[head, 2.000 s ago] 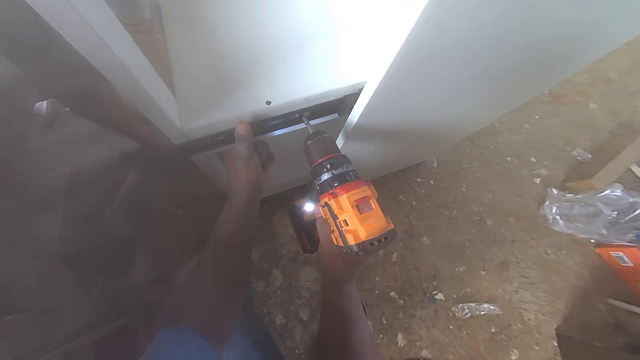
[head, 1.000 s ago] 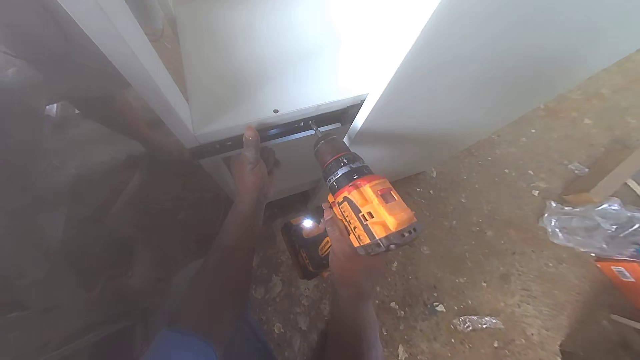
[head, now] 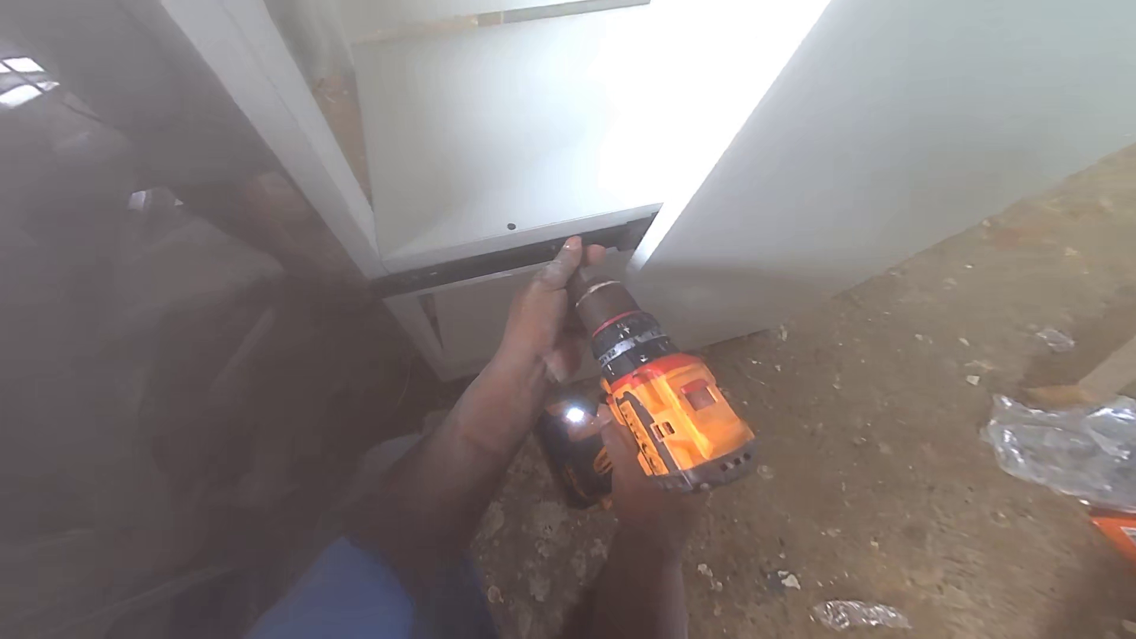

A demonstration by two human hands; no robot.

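My right hand (head: 635, 470) grips an orange and black cordless drill (head: 679, 417) by its handle, with its small work light lit. The drill's chuck points up and left at a dark metal drawer slide (head: 479, 264), which runs along the lower edge of a white panel (head: 497, 133). My left hand (head: 550, 311) is at the slide beside the chuck, its thumb at the slide and its other fingers partly hidden. Whether it pinches the slide or a small part at the drill's tip cannot be told. The bit's tip is hidden behind the left fingers.
A large white board (head: 870, 160) stands to the right, and a glossy dark grey panel (head: 133, 355) fills the left side. On the dusty floor (head: 852, 426) lie clear plastic wrapping (head: 1065, 448), an orange box (head: 1116, 532) at the right edge and a scrap of plastic (head: 859, 614).
My left hand has moved right along the slide, from left of the drill's tip to right beside the chuck. The bit showed earlier and is now hidden.
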